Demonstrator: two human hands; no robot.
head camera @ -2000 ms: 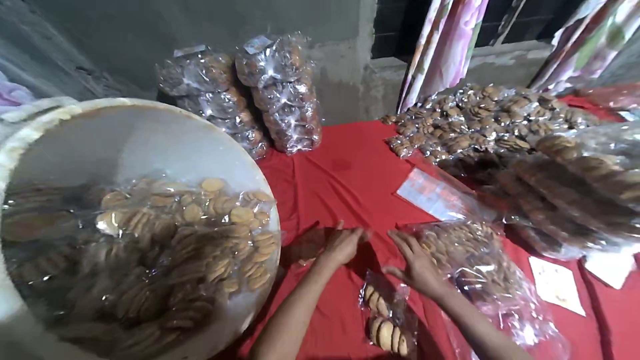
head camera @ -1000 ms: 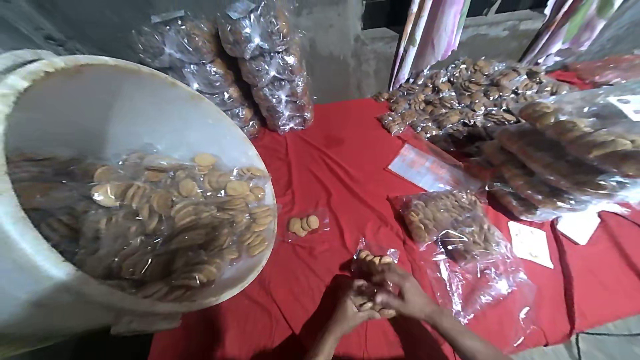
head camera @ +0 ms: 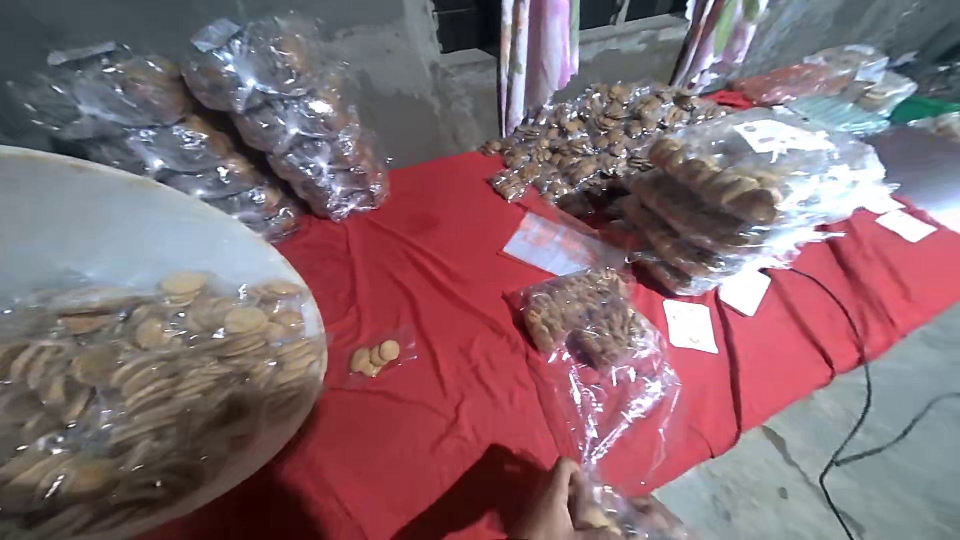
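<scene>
At the bottom edge, my left hand [head camera: 551, 504] is closed on clear plastic, with something pale and cookie-like by the fingers. My right hand [head camera: 654, 517] is close beside it, mostly cut off and behind shiny plastic, so its grip is unclear. From the hands a large clear plastic bag [head camera: 600, 322] stretches away over the red cloth, with small packets of brown cookies in its far end. A small packet of round cookies [head camera: 375, 358] lies alone to the left. Further left, a large white tub [head camera: 150, 210] holds many cookie packets.
Tall stacks of bagged baked goods [head camera: 300, 112] stand against the wall. Heaped cookie packets [head camera: 592, 135] lie at the back, near large bags of bread-like goods [head camera: 712, 187]. A flat printed plastic bag [head camera: 555, 244] and white cards [head camera: 690, 326] lie on the red cloth [head camera: 442, 300].
My hands have moved from a small cookie packet on the cloth to the near end of the large clear bag. The view has shifted.
</scene>
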